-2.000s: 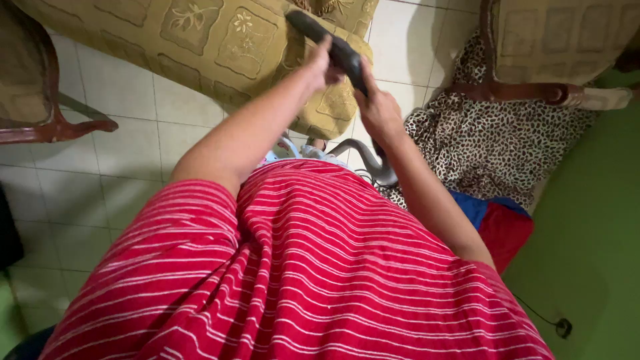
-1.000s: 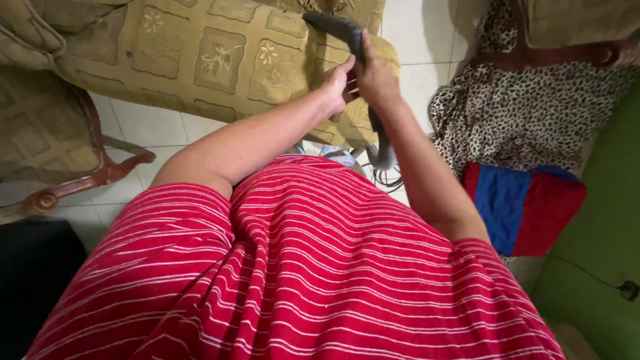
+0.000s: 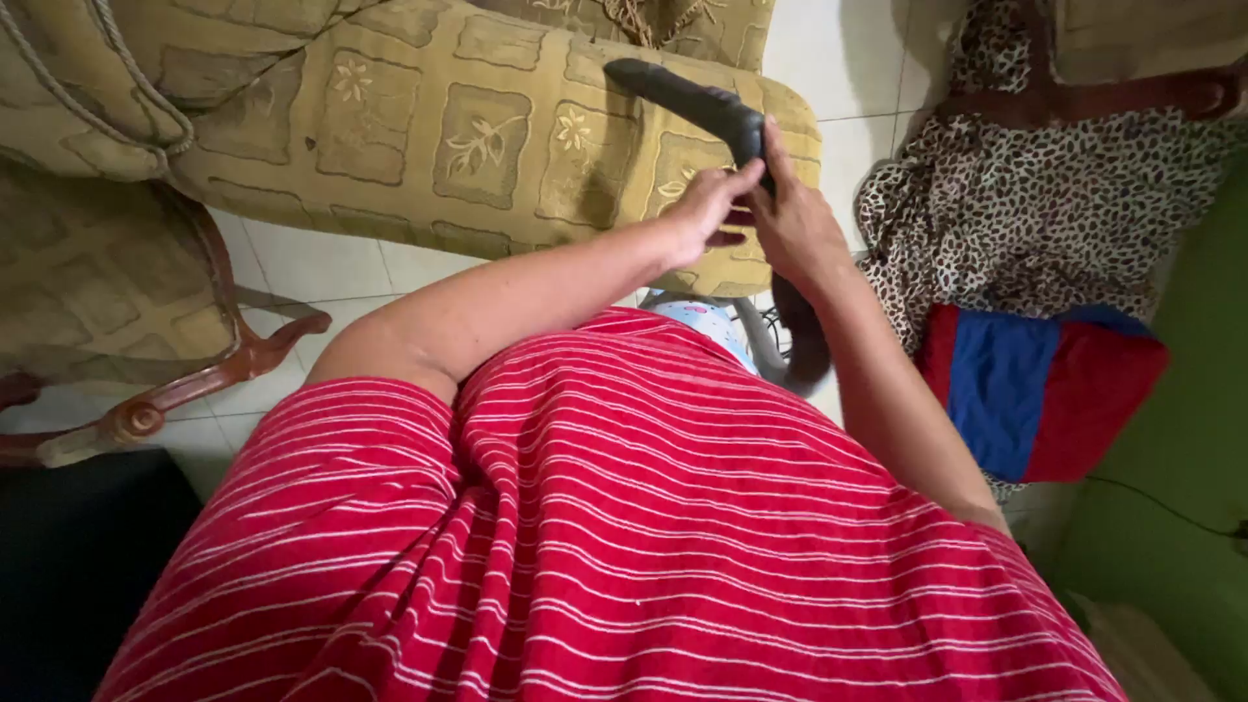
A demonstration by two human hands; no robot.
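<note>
My right hand is closed around a dark, bent handle or tube, with its index finger lying along it. The piece looks like part of a vacuum hose; its narrow end points up and left over the patterned sofa seat. My left hand is against the lower part of the handle, thumb at its side and fingers partly curled below; whether it grips is unclear. A curved dark grey hose-like part hangs below my right wrist, blurred and partly hidden by my forearm.
A wood-framed chair stands at left, another at upper right. Leopard-print fabric and a red and blue cloth lie at right, beside a green wall. A thin cable runs by the wall.
The view has shifted, showing more of the sofa and the left chair. My left hand, higher up the handle two seconds ago, is now lower, beside my right hand.
</note>
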